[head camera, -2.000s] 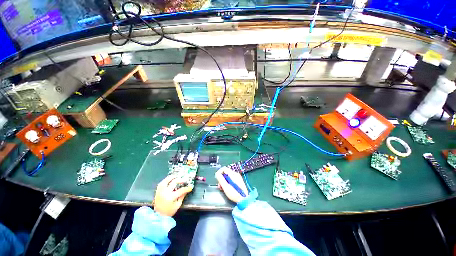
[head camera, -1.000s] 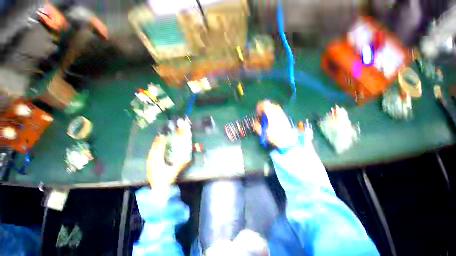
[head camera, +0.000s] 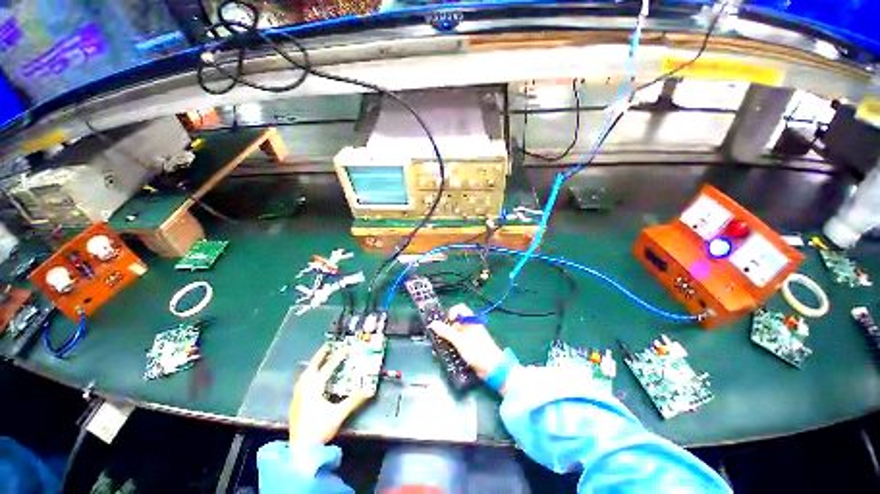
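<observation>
My left hand holds the left edge of a green-white circuit board on the clear mat. The board's jack edge faces away from me, with thin black leads at it. A small red-tipped piece shows at its right side. My right hand is shut on a long black remote control, which points up and slightly left, right of the board. A bit of bright blue shows at the top of this hand; whether it is the pen-like tool is unclear.
An oscilloscope stands behind. An orange test box is at right, another at left. A blue cable crosses the bench. More boards lie right. White connector pieces lie behind the mat. A tape roll lies left.
The right hand held the blue pen-like tool beside the board; it moved right, then back left, and now holds the remote. The remote has turned from lying crosswise to pointing away.
</observation>
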